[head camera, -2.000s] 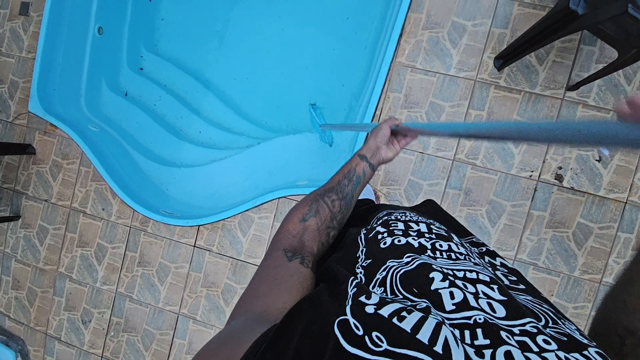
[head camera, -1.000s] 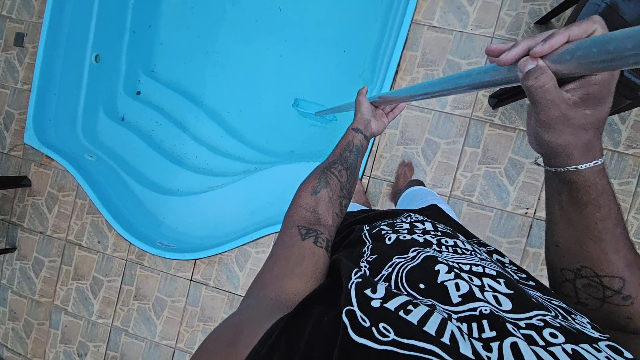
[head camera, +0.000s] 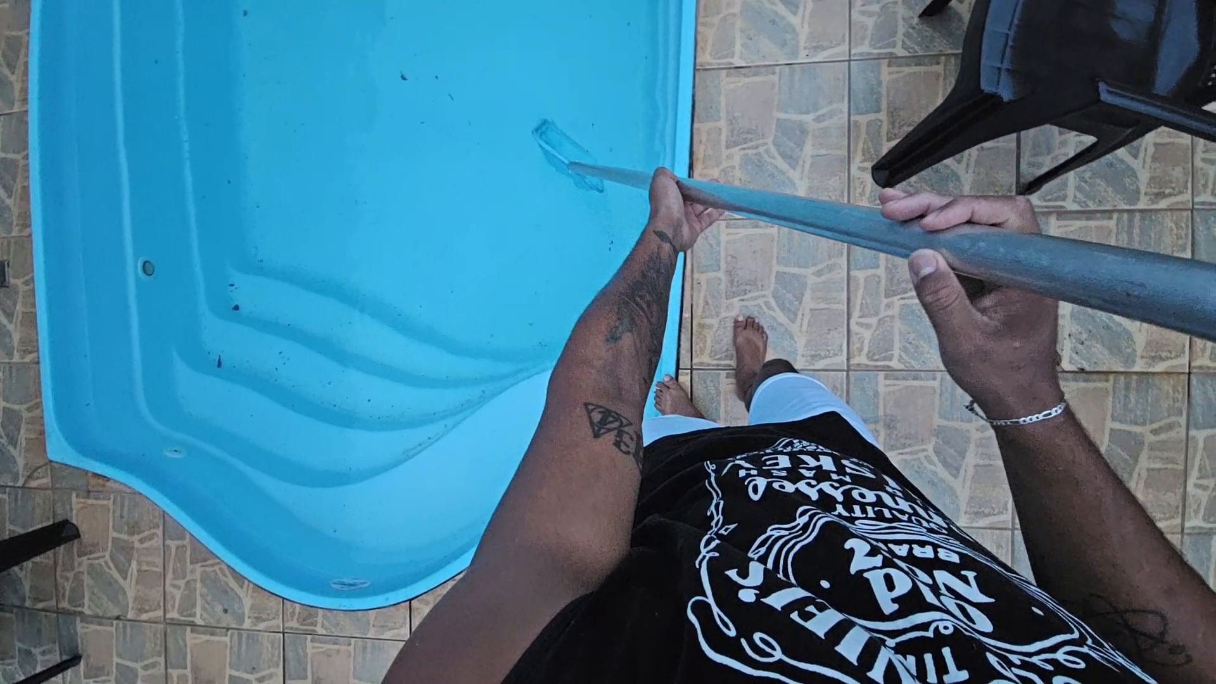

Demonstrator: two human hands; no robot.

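A long metallic grey-blue pole (head camera: 817,211) slants from the right edge down into a blue pool (head camera: 380,190). My left hand (head camera: 676,206) holds it lower down, above the pool's edge, with some fingers spread past it. Higher up, my right hand (head camera: 993,290) grips the pole between thumb and fingers and wears a chain bracelet on its wrist. At the pole's far end a blue framed tool head (head camera: 567,155), perhaps a skimmer net or brush, rests in the pool. Dark specks dot the pool floor and its curved steps.
Stone-patterned tiles (head camera: 769,275) surround the pool. My bare feet (head camera: 750,353) stand beside the pool's rim (head camera: 684,285). A black plastic chair (head camera: 1073,85) is at the upper right. Dark legs of some furniture (head camera: 38,544) reach in at the lower left.
My right hand, barely in view at the right edge two seconds ago, is now on the pole in full view. The tool head has shifted within the pool. The view has moved somewhat.
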